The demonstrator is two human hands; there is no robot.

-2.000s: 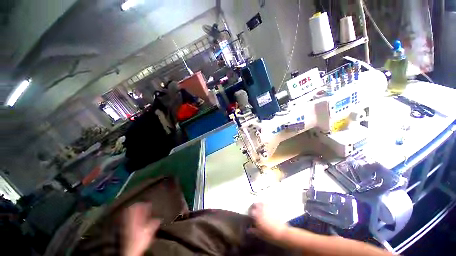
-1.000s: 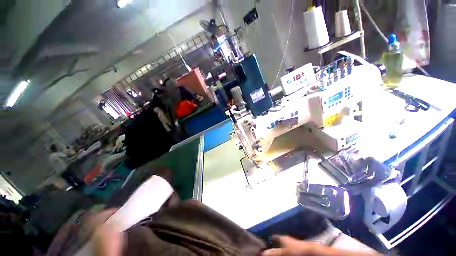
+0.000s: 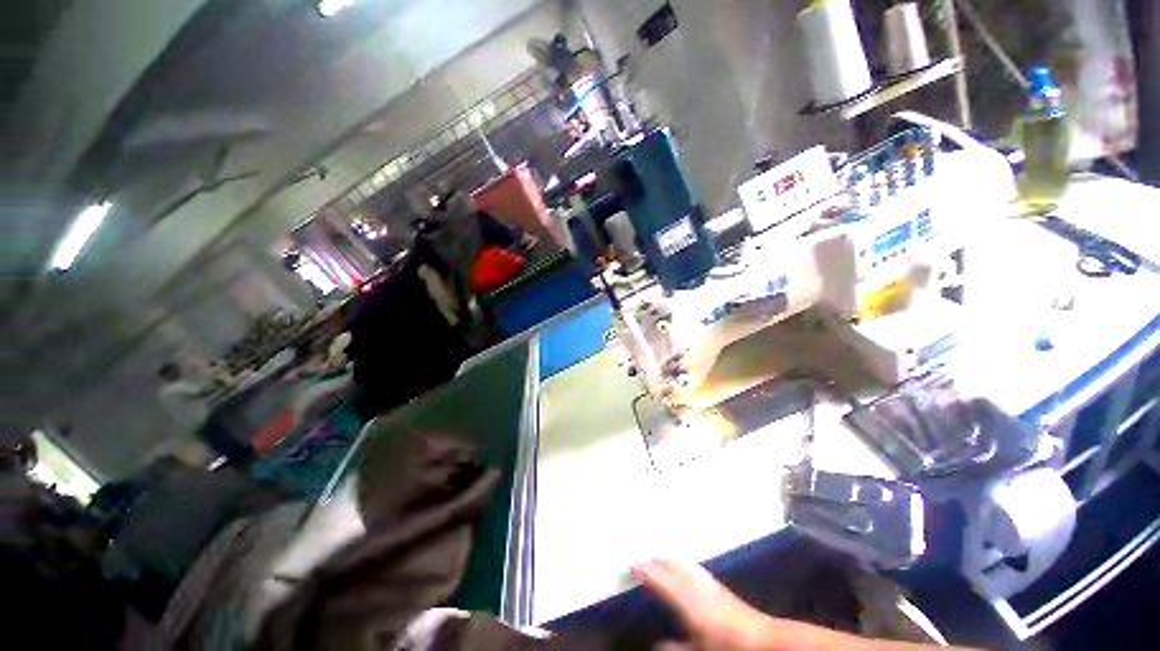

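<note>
The brown fabric [image 3: 382, 547] lies bunched at the lower left, over the edge of the green surface. A pale cloth piece [image 3: 312, 541] shows among its folds. My right hand [image 3: 693, 604] is at the front edge of the white table, fingers apart, with nothing seen in it. My left hand cannot be made out. The white sewing machine [image 3: 776, 299] stands on the table, its needle area [image 3: 693, 426] lit yellowish, with no fabric seen under it.
Metal guide plates [image 3: 859, 509] and a white tape roll [image 3: 1028, 528] are at the table's right front. Dark scissors [image 3: 1094, 248] and a yellowish-green bottle [image 3: 1046, 143] lie farther back right. A blue upright unit [image 3: 668, 204] stands behind the machine. A person [image 3: 178, 388] is far left.
The brown fabric has moved left, away from the table front, and is more bunched. My left hand is no longer distinguishable. My right hand is at the table edge again. The view has shifted slightly.
</note>
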